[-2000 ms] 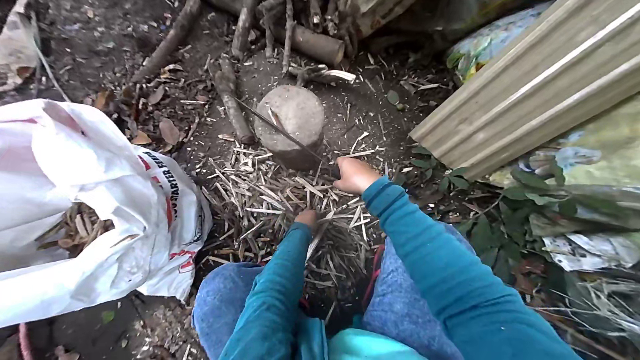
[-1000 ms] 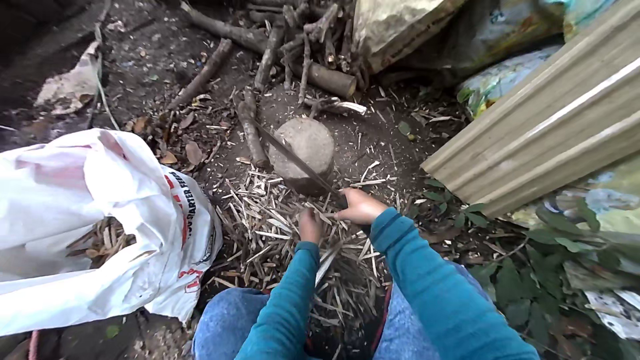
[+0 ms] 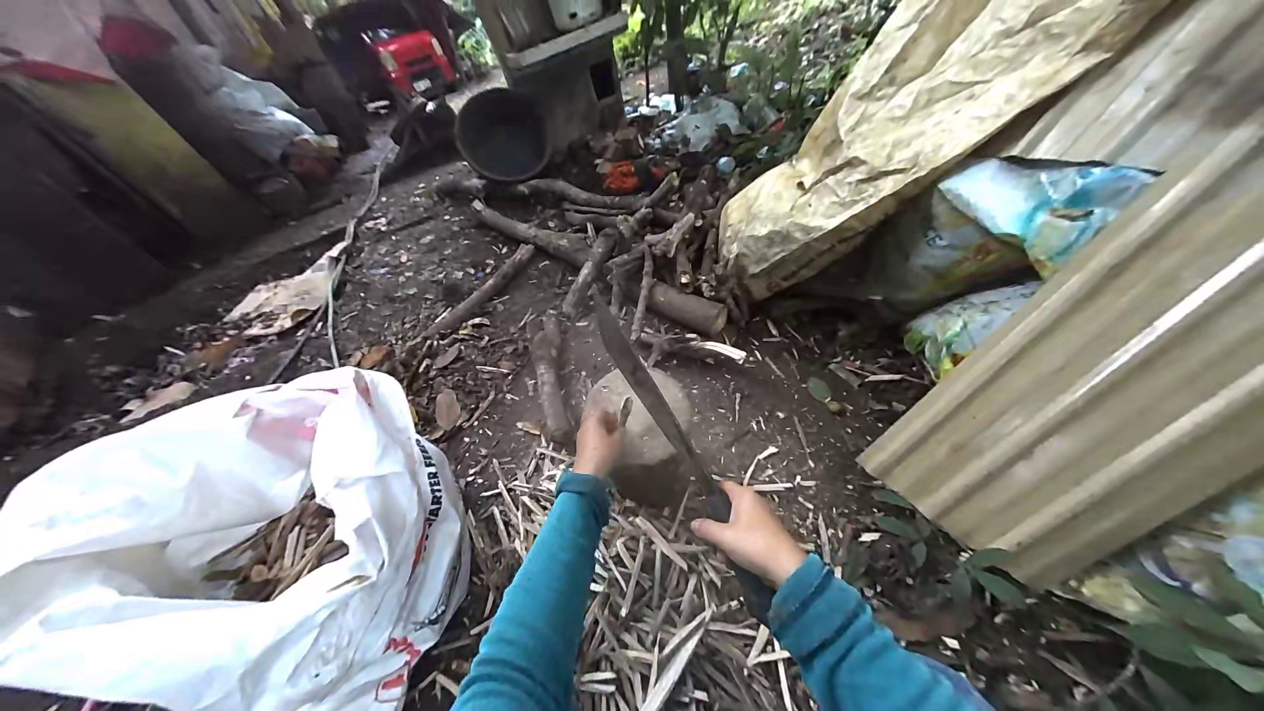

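My right hand (image 3: 752,533) is closed around the dark handle of a machete (image 3: 647,390), whose long blade points forward and left above a round chopping block (image 3: 647,425). At the block's left side, my left hand (image 3: 600,441) grips a short piece of wood (image 3: 625,410), mostly hidden by the fingers. Split wood sticks (image 3: 652,602) lie heaped on the ground between the block and me. To the left stands an open white woven sack (image 3: 385,553) with wood pieces (image 3: 286,548) inside.
Branches and a cut log (image 3: 688,308) lie beyond the block. Corrugated sheets (image 3: 1086,395) lean at the right, near a tan tarp (image 3: 889,128) and filled bags. A black tub (image 3: 502,135) and a red vehicle (image 3: 413,61) are farther back.
My left hand has moved from the sticks up to the block's side, now with a wood piece in it. The machete is raised above the block. The view has tilted up.
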